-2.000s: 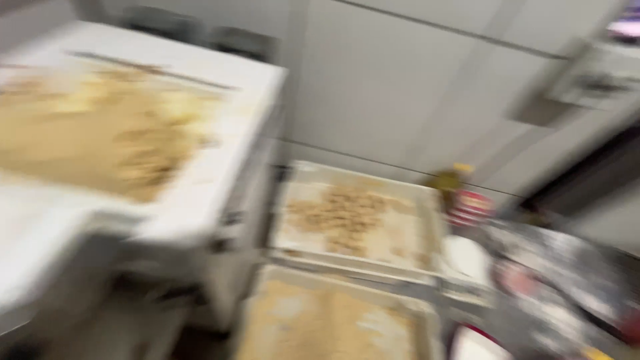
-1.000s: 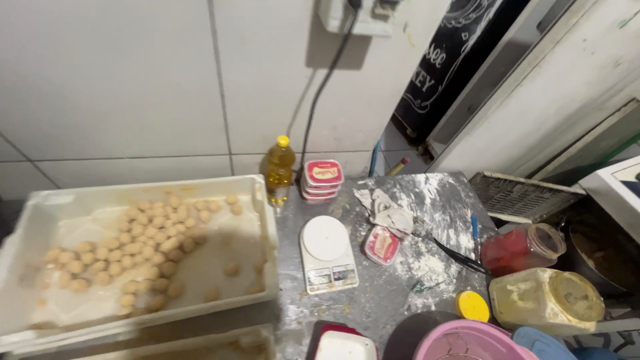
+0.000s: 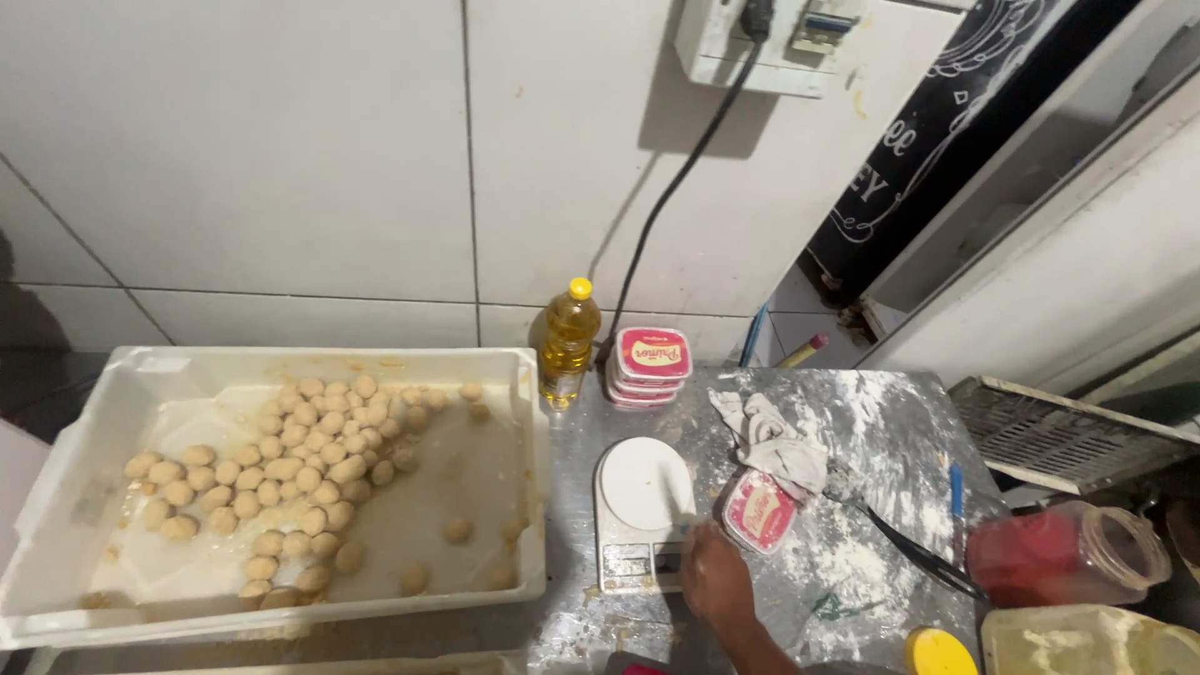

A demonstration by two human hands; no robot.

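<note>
My right hand (image 3: 717, 574) reaches in from the bottom edge, its fingers curled at the lower right corner of a white kitchen scale (image 3: 647, 487). Whether the fingers grip anything is hidden. The scale's round plate bears nothing. Just right of the hand lies a red-lidded plastic tub (image 3: 759, 511), a crumpled cloth (image 3: 783, 455) against its upper edge. Left of the scale, a large white plastic tray (image 3: 536, 469) holds many small coated dough balls (image 3: 291, 469). My left hand is out of view.
Behind the scale stand an oil bottle (image 3: 569, 342) and stacked red-lidded tubs (image 3: 653, 361). Flour covers the metal table's right part (image 3: 872, 422), where a black-handled utensil (image 3: 923, 553) lies. A pinkish-red jar (image 3: 1059, 553), yellow lid (image 3: 940, 652) and yellowish container (image 3: 1087, 642) line the right side.
My right hand has come into view beside the scale. The pink basin seen at the bottom a second ago is out of view. The view swung right from the earliest frame.
</note>
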